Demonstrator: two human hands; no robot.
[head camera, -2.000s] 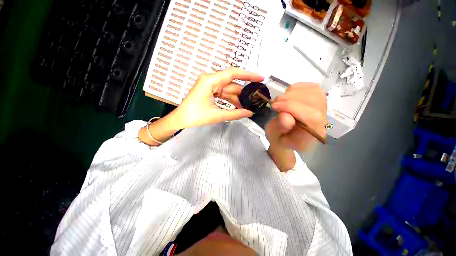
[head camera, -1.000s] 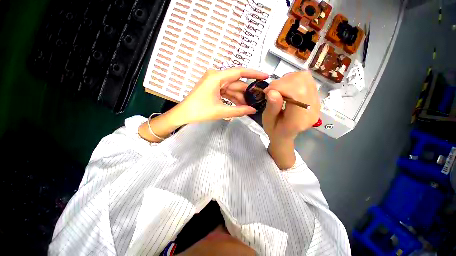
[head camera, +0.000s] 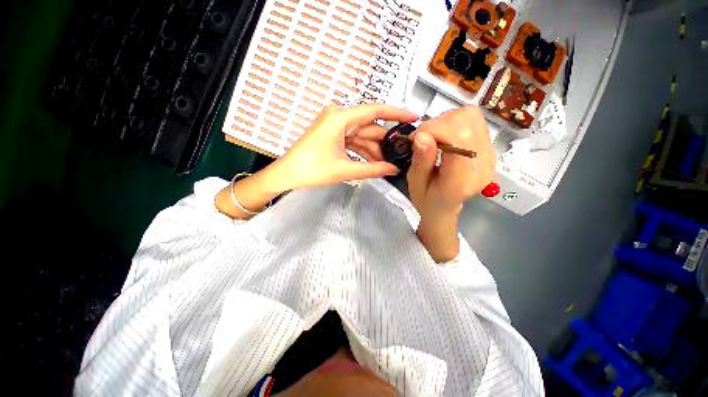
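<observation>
My left hand (head camera: 330, 151) holds a round black component (head camera: 398, 146) between thumb and fingers, its face turned up. My right hand (head camera: 454, 159) grips thin brownish tweezers (head camera: 458, 150), with the tip at the middle of the component. Whether the tip holds a small part is too small to tell. A white parts tray (head camera: 291, 77) with rows of reddish-brown slivers lies just beyond my left hand.
Four orange-brown fixture nests (head camera: 536, 52) stand on the white machine table at the upper right. A red button (head camera: 491, 189) is on its front edge, with whitish crumpled material (head camera: 550, 124) nearby. Black blister trays (head camera: 167, 85) lie left; blue bins (head camera: 633, 310) stand right.
The fixture nests have moved from the frame's top edge into fuller view. My right hand has moved slightly up and the tweezers lie flatter. The component stays in my left hand.
</observation>
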